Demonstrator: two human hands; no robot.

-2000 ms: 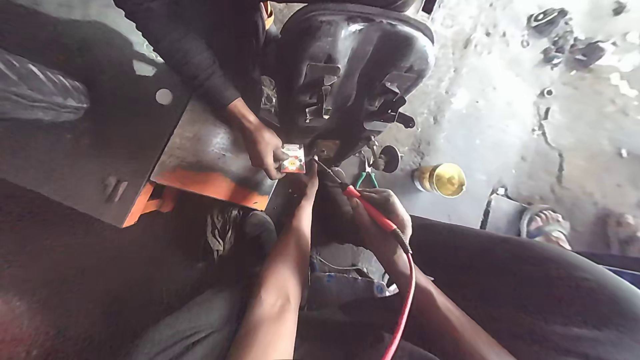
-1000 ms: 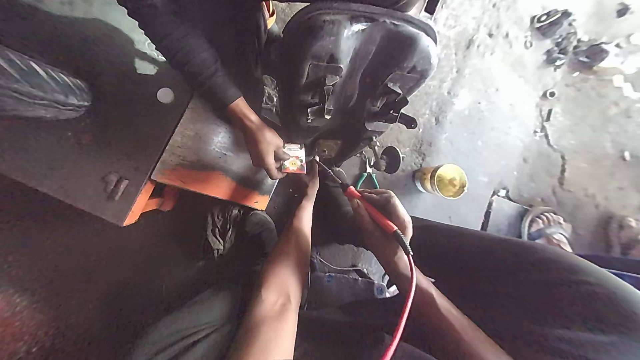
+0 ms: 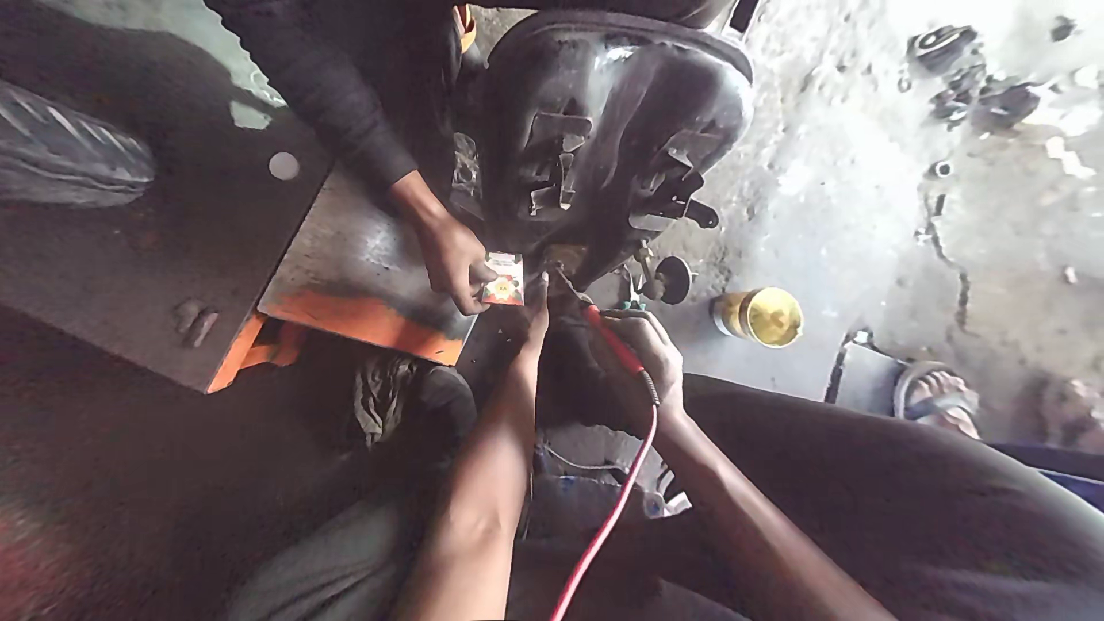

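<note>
My right hand (image 3: 642, 349) grips a red-handled soldering iron (image 3: 614, 339), or a similar corded tool, whose red cable (image 3: 608, 526) runs down between my forearms. Its thin tip reaches up and left to a small brownish piece (image 3: 567, 256) below a black metal fuel tank (image 3: 604, 103) with brackets. My left hand (image 3: 536, 302) is just left of the tip, one finger pointing up; whether it holds anything is hidden. Left of it, another person's hand (image 3: 455, 263) holds a small printed packet (image 3: 503, 279), white and red, close to my fingers.
A metal plate with an orange edge (image 3: 371, 328) lies at the left. To the right are a round black part on a stem (image 3: 674, 279), green-handled pliers (image 3: 636, 304) and a yellow tin (image 3: 772, 317). Metal parts (image 3: 1005, 103) and a sandaled foot (image 3: 938, 398) are farther right.
</note>
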